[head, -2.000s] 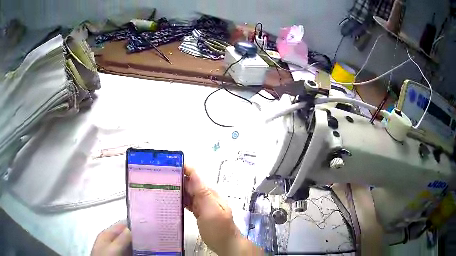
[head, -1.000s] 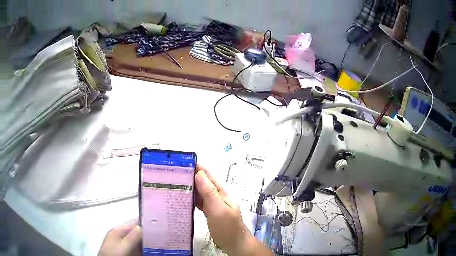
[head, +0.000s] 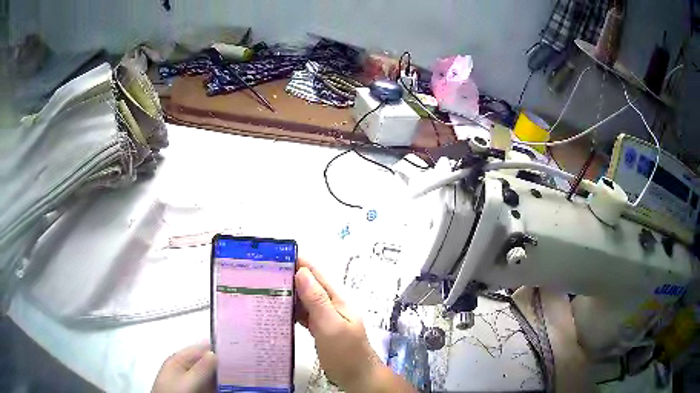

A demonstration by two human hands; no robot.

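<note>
A smartphone (head: pixel 255 322) stands upright in front of me, its screen lit pink-white with a blue top bar and a dark green line. My right hand (head: pixel 334 330) grips its right edge, with the thumb along the side. My left hand (head: pixel 186 370) is at its lower left edge, fingers curled against it and partly hidden behind the phone. Both hands are cut off by the bottom of the picture. The phone covers part of the white table (head: pixel 253 173) behind it.
A thick folded fabric bundle (head: pixel 77 138) is at the left, with a pale fabric panel (head: pixel 100 269) below it. The white sewing machine (head: pixel 568 238) fills the right. A white box with black cable (head: pixel 386 123), patterned scraps (head: pixel 253 67) and a pink bag (head: pixel 454 86) are at the back.
The view has shifted slightly back and forth. The phone and both hands sit a little further right than two seconds ago. The grip and the screen look the same.
</note>
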